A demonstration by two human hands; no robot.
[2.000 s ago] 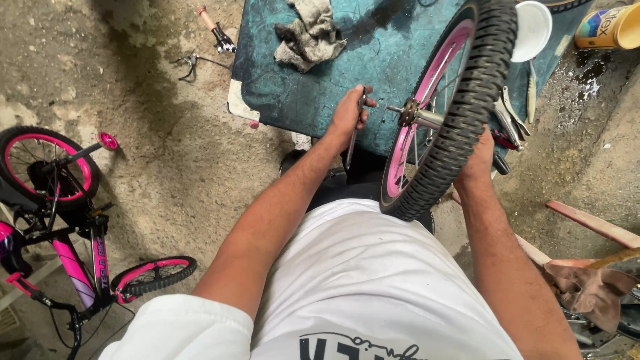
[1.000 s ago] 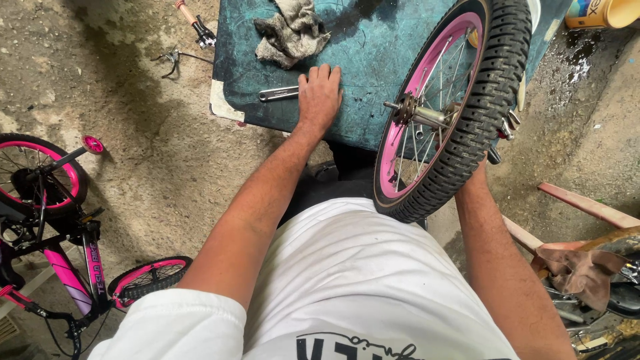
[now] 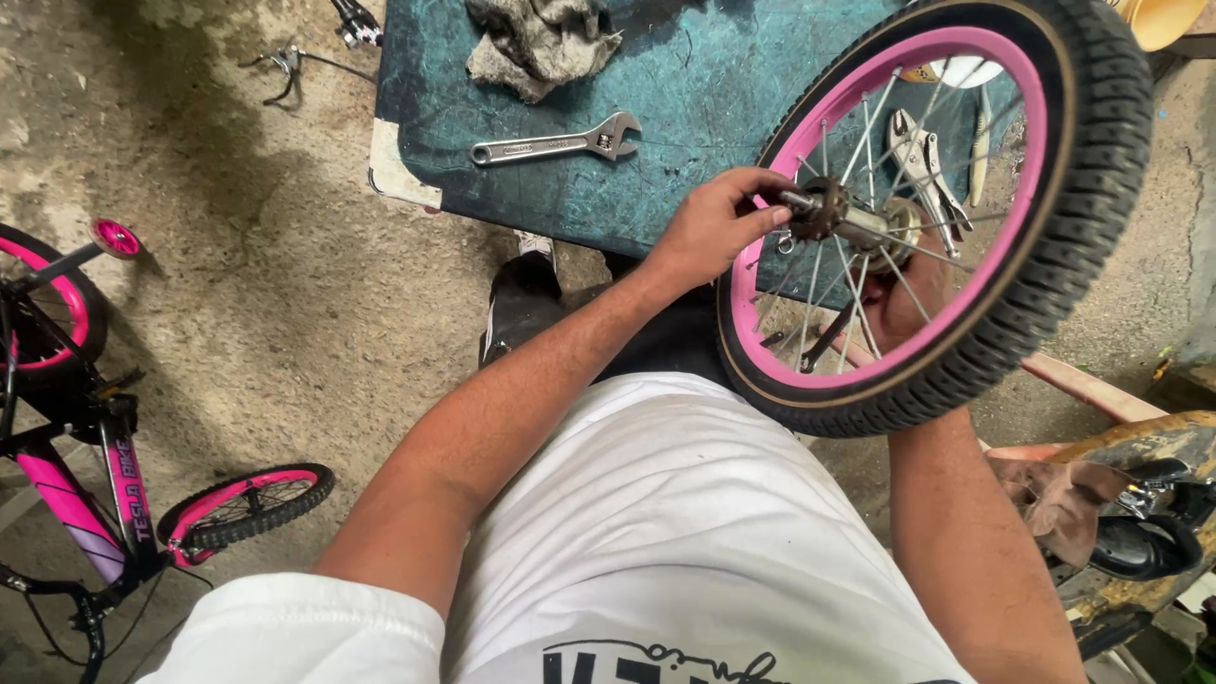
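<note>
A small bicycle wheel with a pink rim (image 3: 750, 313) and a knobbly black tire (image 3: 1092, 180) is tilted over the front edge of the teal-topped table. The fingers of my left hand (image 3: 722, 223) are closed on the near end of the wheel's axle (image 3: 798, 201), beside the hub (image 3: 864, 228). Behind the spokes, my right hand (image 3: 917, 285) is by the far side of the hub, with a dark tool handle (image 3: 826, 340) at its fingers; its grip is partly hidden. An adjustable wrench (image 3: 560, 146) lies on the table, left of the wheel.
A grey rag (image 3: 541, 43) and locking pliers (image 3: 921, 171) lie on the teal table (image 3: 684, 104). A brake lever (image 3: 285, 71) is on the concrete floor. A pink and black bicycle (image 3: 71, 503) lies at left. A brown cloth (image 3: 1064, 503) and a wooden-edged item are at right.
My left hand has let go of the adjustable wrench on the table and moved right to the axle. My right hand now shows through the spokes near the hub.
</note>
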